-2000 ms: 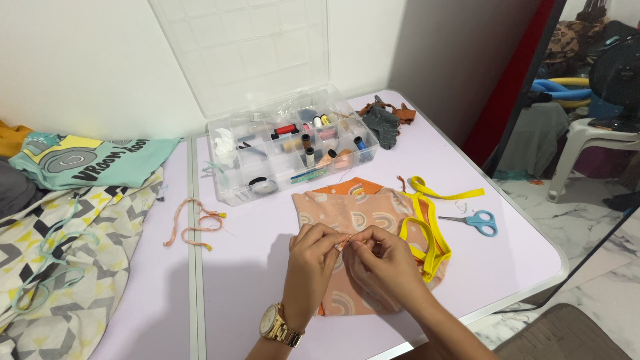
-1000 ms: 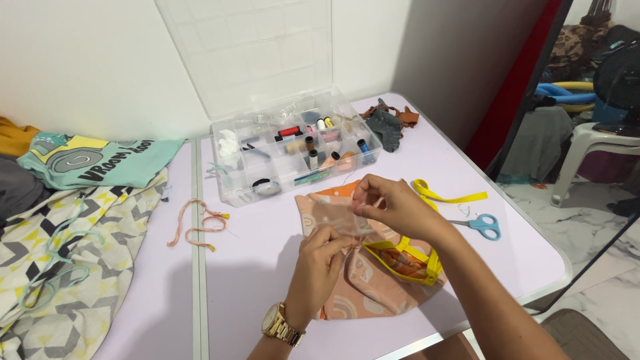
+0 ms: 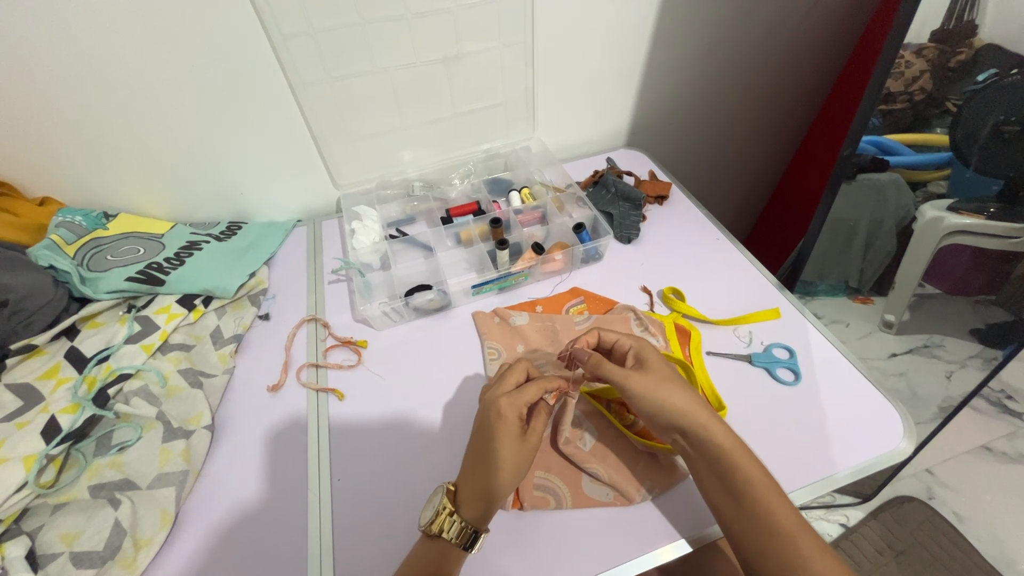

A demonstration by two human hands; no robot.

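Observation:
Peach fabric printed with rainbows, trimmed with yellow binding, lies on the table with orange fabric showing behind it. My left hand, with a gold watch at its wrist, pinches a gathered fold of the peach fabric. Just above and right of it, my right hand has its thumb and fingertips together close to the fold. A fine strand seems to run between the two hands; whether a needle is in the right fingertips is too small to tell. Small blue-handled scissors lie to the right.
An open clear plastic organizer with several thread spools stands at the back. Pink braided cords lie left of my hands. Patterned fabric and a mint printed cloth cover the left side. Dark scraps lie behind right.
My right hand rose away from the left hand between the first two frames, and is now back down close beside it. My left hand stays on the fabric fold.

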